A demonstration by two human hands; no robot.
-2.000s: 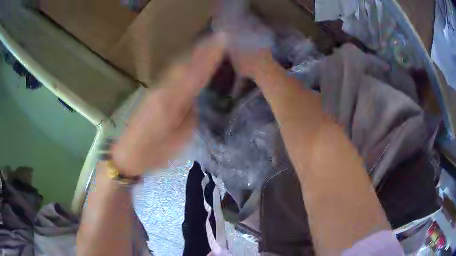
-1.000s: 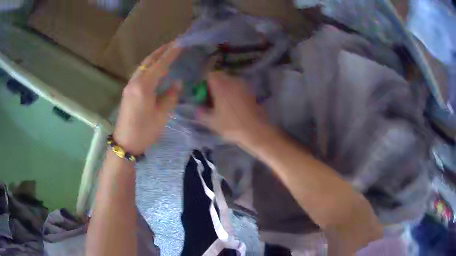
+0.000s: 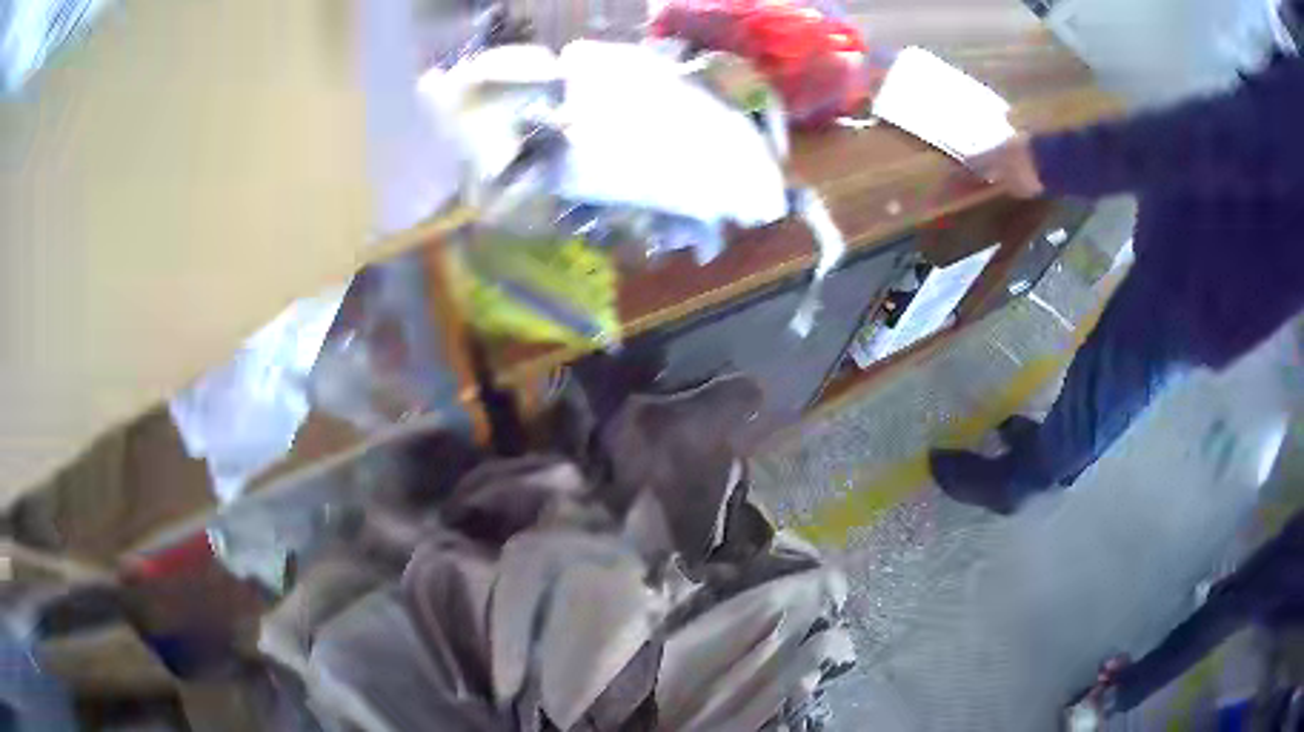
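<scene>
A large heap of grey-brown cut fabric bundles (image 3: pixel 572 601) fills the bottom centre, its pieces fanned and crumpled. It lies nearest in front of me, below the brown table. Neither of my hands shows; whether they touch the heap from below cannot be told. The picture is blurred and tilted.
A brown wood-grain table (image 3: pixel 887 186) holds a white bundle (image 3: pixel 665 143), a red plastic bag (image 3: pixel 787 57) and a white sheet (image 3: pixel 941 103). A person in dark clothes (image 3: pixel 1216 215) stands at its right end. Another person's arm (image 3: pixel 1216 629) shows lower right. A yellow line (image 3: pixel 872 501) crosses the grey floor.
The view has swung from the green bin, boxes and clear plastic to the brown table and floor. Both my hands, earlier at the plastic, have left the picture.
</scene>
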